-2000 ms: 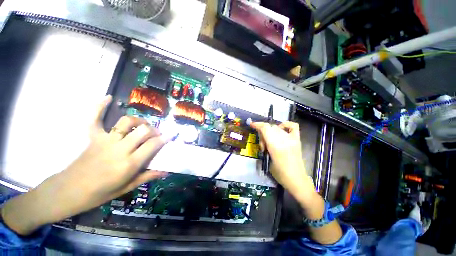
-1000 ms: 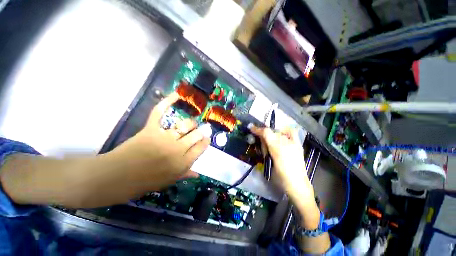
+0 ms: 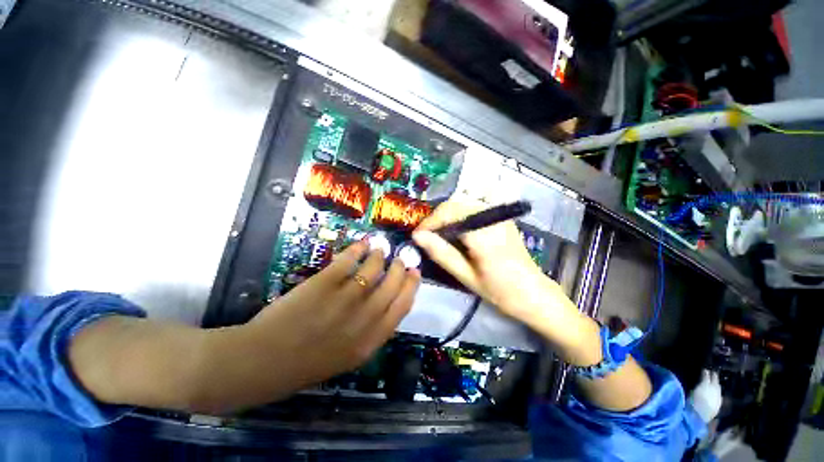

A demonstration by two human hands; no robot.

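Observation:
A green circuit board (image 3: pixel 303 236) lies in a dark carrier (image 3: pixel 251 194) with printed lettering on its edge. Two copper-wound coils (image 3: pixel 338 189) stand on it, with pale-topped round capacitors (image 3: pixel 409 256) just in front of them. My left hand (image 3: pixel 339 311) lies over the board with its fingertips at the capacitors; its fingers are bent and partly hide the parts. My right hand (image 3: pixel 483 257) holds a black pen-like tool (image 3: pixel 489 218), whose lower end is near the right coil and hidden by the fingers. A black lead (image 3: pixel 463 320) crosses the silver heatsink (image 3: pixel 501 327).
A black bin (image 3: pixel 492 56) with a pinkish item stands behind the conveyor rail (image 3: pixel 434 117). Dark crossbars (image 3: pixel 594 271) lie right of the carrier. A blue coiled cord (image 3: pixel 660 280) runs to my right wrist. Another board (image 3: pixel 646 180) is at upper right. A gloved hand (image 3: pixel 706 397) shows at lower right.
My right hand has moved left from the board's right part to beside the coils, and the pen-like tool is now tilted across it. My left hand's fingertips are now at the capacitors.

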